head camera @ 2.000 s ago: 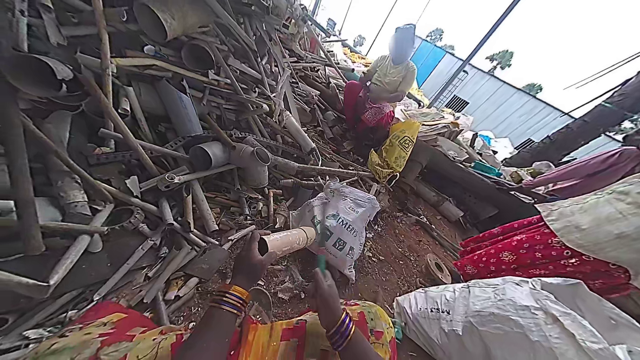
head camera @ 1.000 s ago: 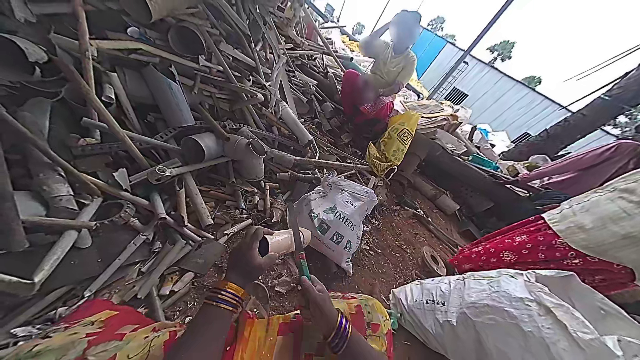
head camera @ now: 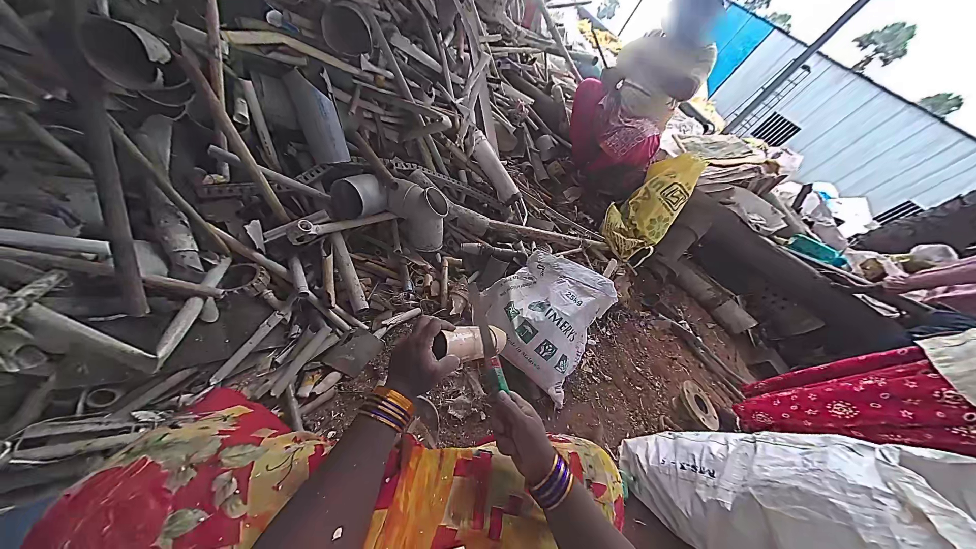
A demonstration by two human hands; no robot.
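My left hand (head camera: pixel 418 358) grips the near end of a short, pale plastic pipe piece (head camera: pixel 467 344), with its hollow end by my thumb. Closed round the green and red handle of a long-bladed knife (head camera: pixel 494 374) is my right hand (head camera: pixel 522 435). The blade stands upward across the pipe piece; whether it touches the pipe cannot be told. Just beyond lies a white woven sack (head camera: pixel 553 324) with printing on it, on brown soil strewn with shavings.
A high heap of scrap plastic pipes (head camera: pixel 358 197) fills the left and centre. A person (head camera: pixel 637 99) sits beyond, near a yellow bag (head camera: pixel 663 198). At right are a large white sack (head camera: pixel 770 480), red patterned cloth (head camera: pixel 846 393) and a ring-shaped piece (head camera: pixel 695 406).
Two seconds ago the pipe piece pointed up to the right and looked longer; now it lies nearly level. The seated person's raised arm, seen a second ago, is down.
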